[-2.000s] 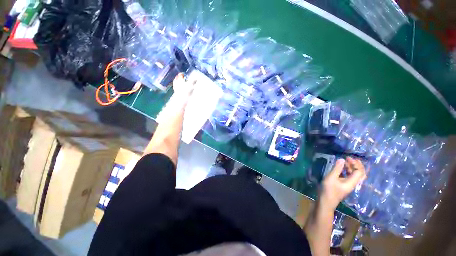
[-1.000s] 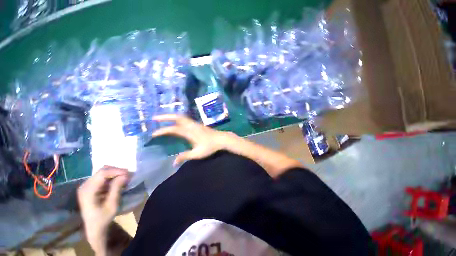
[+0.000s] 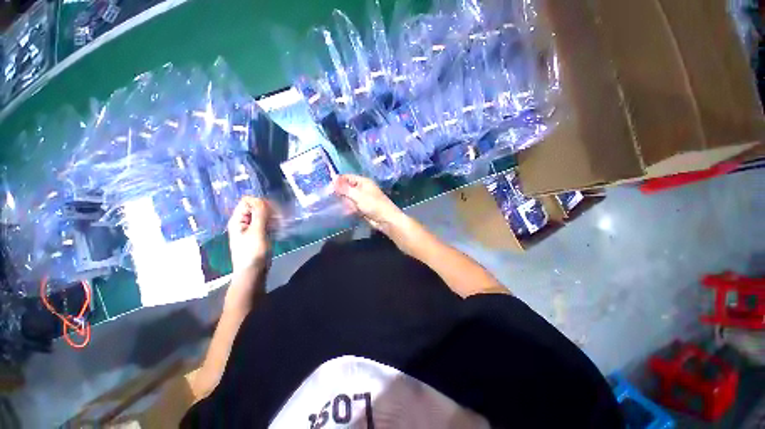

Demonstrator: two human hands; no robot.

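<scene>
A blue-and-white retail box [image 3: 309, 176] lies on the green bench between my hands. My left hand [image 3: 250, 224] is left of it, fingers pinched on blurred clear film, apparently a poly bag [image 3: 294, 219], which spans the gap below the box. My right hand [image 3: 359, 199] has its fingertips at the box's right corner; whether they grip the box or the film is unclear. A pale strip [image 3: 295, 116] lies behind the box. Bagged units stand in rows on the left [image 3: 201, 159] and right [image 3: 419, 109]. A white sheet [image 3: 159, 260] lies against the left rows.
A large brown carton [image 3: 654, 92] stands at the right bench end. A small open carton [image 3: 495, 219] with blue-and-white boxes is below it. An orange cord [image 3: 74, 317] hangs at the left edge. Red stools [image 3: 696, 381] and a blue stool [image 3: 639, 406] stand on the floor.
The view has swung right since the oldest frame. My left hand has left the white sheet and come beside the box. My right hand has moved from over the left rows to the box's right side.
</scene>
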